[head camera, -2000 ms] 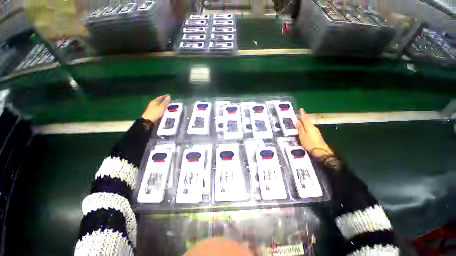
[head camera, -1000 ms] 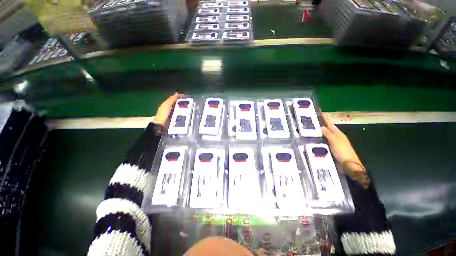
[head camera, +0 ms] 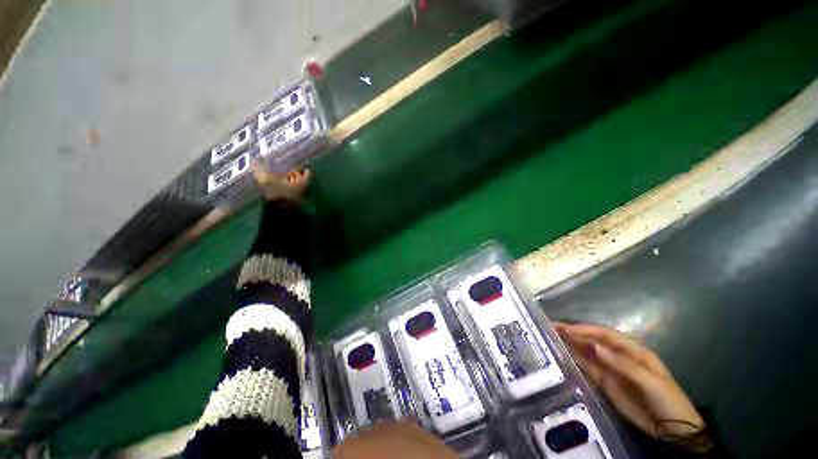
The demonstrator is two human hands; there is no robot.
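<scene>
A clear blister tray (head camera: 439, 278) of white handset backs (head camera: 435, 372) with dark ovals lies at bottom centre, cut off by the lower edge. My right hand (head camera: 628, 372) is at its right side, fingers along the rim. My left arm, in a black and white striped sleeve, reaches across the green bench. My left hand (head camera: 282, 182) is at the near edge of a second filled tray (head camera: 318, 121); its fingertips overlap that edge, and whether they grip it is unclear. The sleeve hides the near tray's left part.
The green bench (head camera: 538, 152) has pale edge strips (head camera: 619, 233) running diagonally. More trays (head camera: 67, 314) stand at far left, blurred. A small red item (head camera: 314, 69) lies behind the far tray. A blurred skin-coloured shape (head camera: 390, 441) covers the bottom centre.
The view has turned and tilted. My left hand has let go of the near tray and reached to the far tray. My right hand has stayed at the near tray's right side.
</scene>
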